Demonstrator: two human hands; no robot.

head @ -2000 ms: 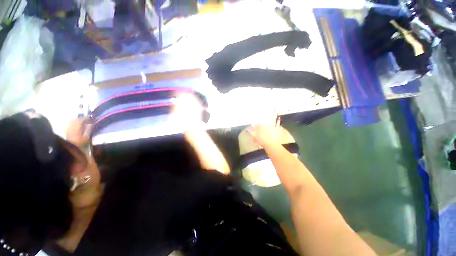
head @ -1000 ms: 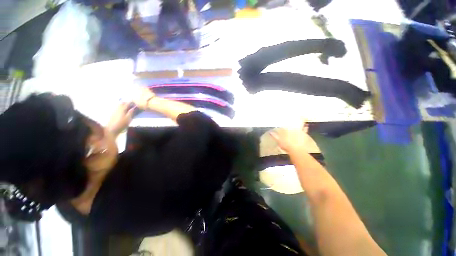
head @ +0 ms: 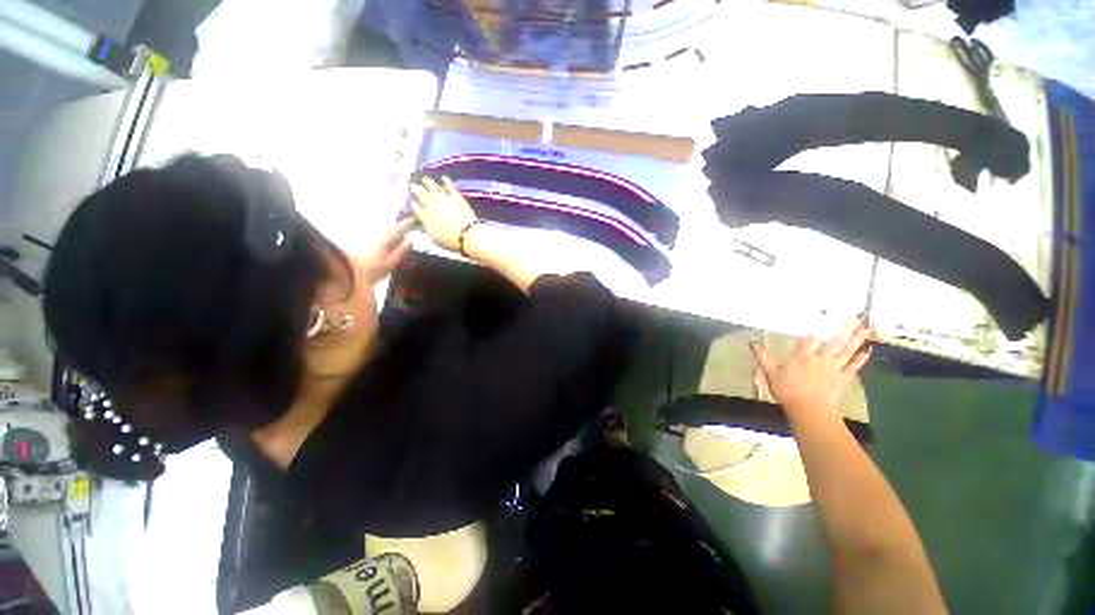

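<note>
My right hand [head: 817, 370] has its fingers spread at the table's front edge, above a round cream stool [head: 769, 471] with a black strip across it. It holds nothing. My left hand is not visible. A mug with dark lettering [head: 366, 589] shows at the bottom edge; what holds it is out of the picture. On the white table, black curved strips with pink and white edge lines [head: 540, 180] lie in a blue template [head: 480, 102]. A seated person's hands touch its left end. Loose black fabric strips [head: 877, 222] lie to the right.
The person in black sits close on my left, head and back filling the lower left. Another round cream seat [head: 462, 565] is beside the mug. Dark scissors [head: 975, 60] lie at the table's back right. More blue templates [head: 1069, 276] lie at the right end. Machine rails [head: 126, 126] stand left.
The view has shifted left, so the table things sit further right in it. The mug has come into view. The seated person's near hand has moved from the strips' right end to their left end.
</note>
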